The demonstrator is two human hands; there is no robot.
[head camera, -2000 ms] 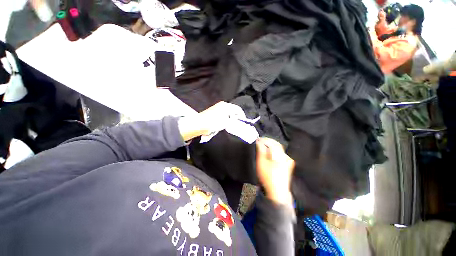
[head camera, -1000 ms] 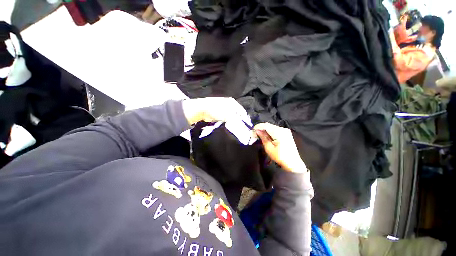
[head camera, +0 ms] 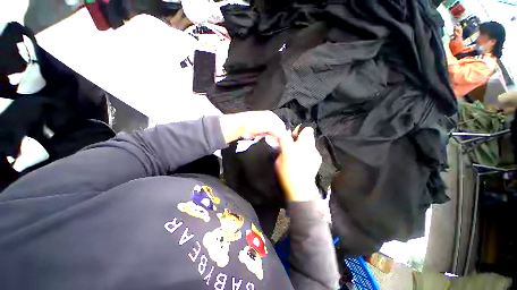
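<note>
A white trim (head camera: 247, 144) shows in part under my left hand (head camera: 258, 124), which is closed on it; its right part is hidden. My right hand (head camera: 299, 161) is up against the left fingertips, with thumb and fingertips close together at the black cloth. Whether it pinches a needle or thread is too small and too bright to tell. Black cloth (head camera: 249, 175) lies below the white trim, close to my body. A large heap of black garments (head camera: 368, 124) fills the centre and right.
A black phone-like rectangle (head camera: 204, 72) lies on the white table (head camera: 130, 62). Black garments with white trims (head camera: 29, 154) are at the left. A blue basket (head camera: 361, 273) is below the table edge. A person in orange (head camera: 471, 73) is at the upper right, near olive cloth (head camera: 478, 126).
My right hand has moved up and left, from beside the white trim to over its right part, beside the left fingertips. Less of the white trim shows. The view has shifted slightly.
</note>
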